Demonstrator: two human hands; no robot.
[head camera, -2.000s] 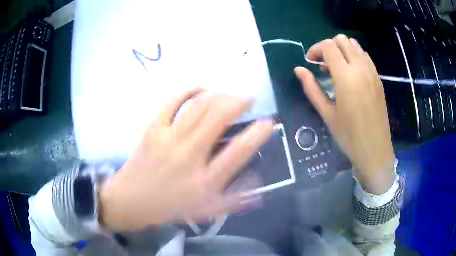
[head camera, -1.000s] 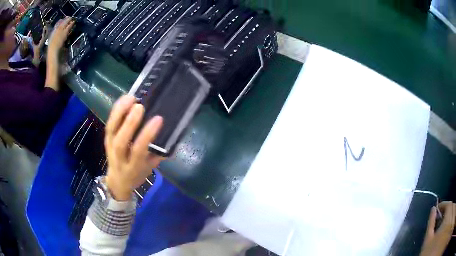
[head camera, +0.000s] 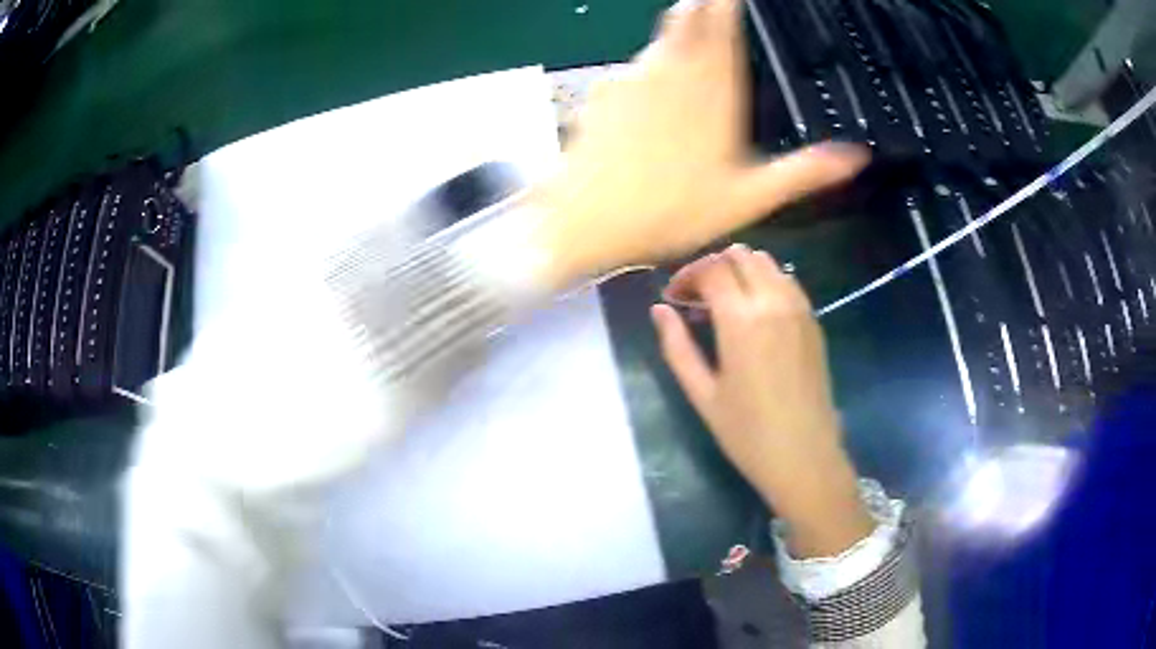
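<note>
My left hand is blurred and reaches across the white foam sheet towards the stacked black housings at the top right. Its thumb is spread and nothing shows in it; the fingertips are unclear. My right hand is lower, just right of the sheet, with thumb and fingers around the narrow tape. The tape runs from the upper right edge over the housings to this hand. A thin free end shows left of the fingertips, partly hidden by my left arm.
More stacked housings stand at the right and left; one at the left shows a white-framed window. Blue material is at the lower right. A black surface and a loose pale strand lie at the bottom. The bench is green.
The view has swung right. My left hand held a housing near the left stack; that housing is out of it and the hand now reaches to the right stack. My right hand still holds the tape.
</note>
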